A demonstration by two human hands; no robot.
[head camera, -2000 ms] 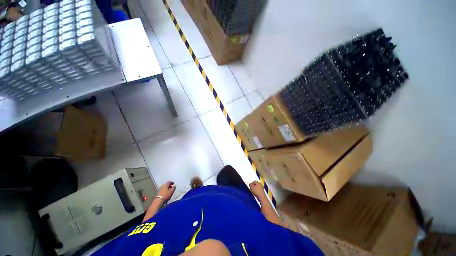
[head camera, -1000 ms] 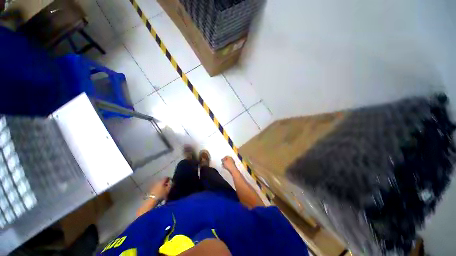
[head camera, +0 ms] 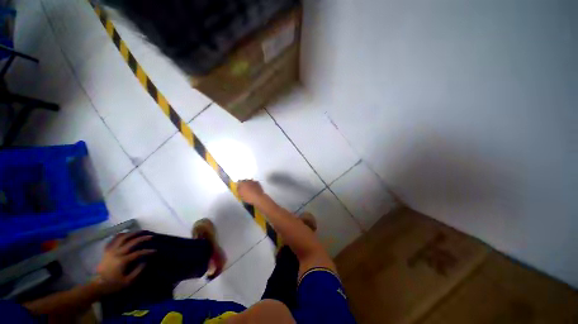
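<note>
A brown carton [head camera: 266,73] stands on the floor at the top centre, with a white label and a faint green mark on its side. A dark stack of trays [head camera: 209,25] rests on it, blurred and cut off by the top edge. My left hand [head camera: 120,261] lies with spread fingers on or just over my dark-trousered thigh and holds nothing visible. My right hand [head camera: 250,190] is held out over the striped floor tape, below the carton and apart from it, its fingers curled. It is blurred, and nothing shows in it.
Another brown carton [head camera: 405,259] lies at the lower right against the pale wall [head camera: 456,95]. Black-and-yellow tape [head camera: 171,114] crosses the white tiled floor. A blue plastic stool [head camera: 51,190] stands at the left, near a grey metal leg. Dark legs of another stool show at the upper left.
The view has moved forward along the tape. The tray-topped carton ahead is nearer, and the white table and right-hand tray stack have left view. My right arm reaches further out; my left hand's fingers are spread.
</note>
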